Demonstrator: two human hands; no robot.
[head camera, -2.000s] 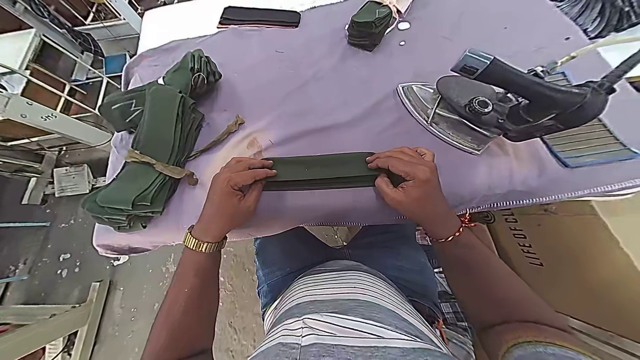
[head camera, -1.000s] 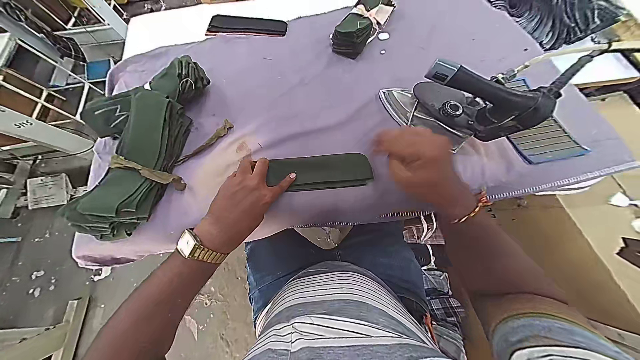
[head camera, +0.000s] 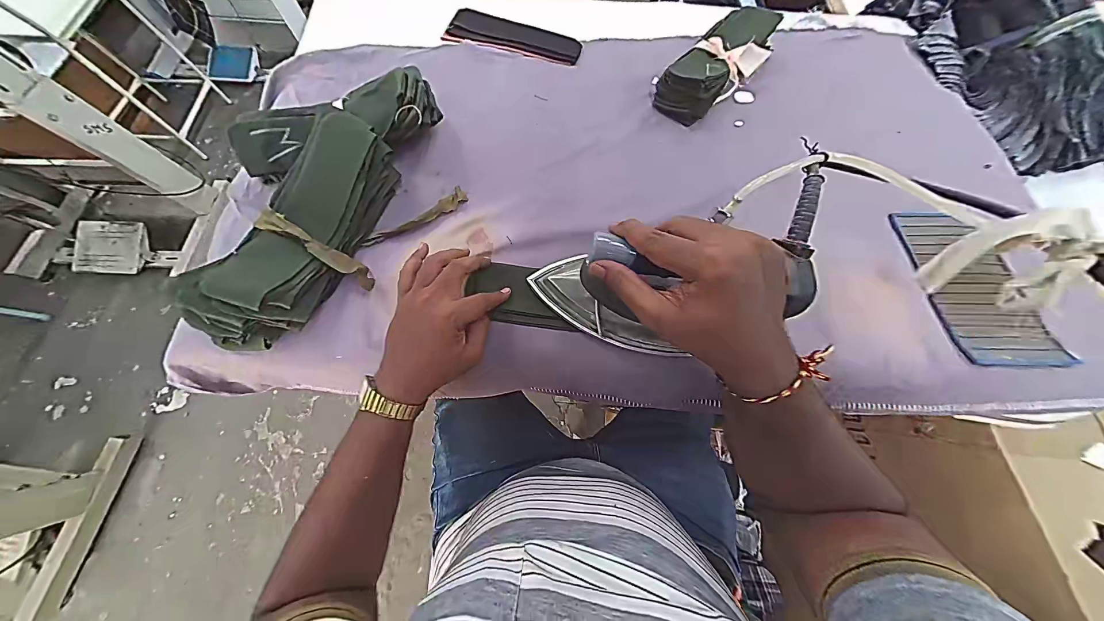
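A folded dark green fabric strip (head camera: 526, 297) lies near the front edge of the cloth-covered table. My left hand (head camera: 444, 319) rests on the strip's left end, palm down, with its fingers spread. My right hand (head camera: 716, 293) grips the handle of a steam iron (head camera: 617, 323), whose pointed soleplate lies over the right part of the strip and hides it. Left of my left hand is a tied bundle of green fabric pieces (head camera: 319, 216). A smaller tied green bundle (head camera: 703, 73) and a flat dark folded strip (head camera: 513, 36) lie toward the far side.
A ribbed iron rest (head camera: 979, 289) with blue edging lies to the right. The iron's pale hose (head camera: 768, 177) arches behind my right hand. Dark striped fabric (head camera: 1035, 95) is heaped at the far right. Below the table's right side stands a cardboard box (head camera: 931, 474); metal racks stand left.
My right hand has let go of the strip and taken hold of the iron, which has moved left from beside the ribbed rest onto the strip. My left hand's fingers have spread.
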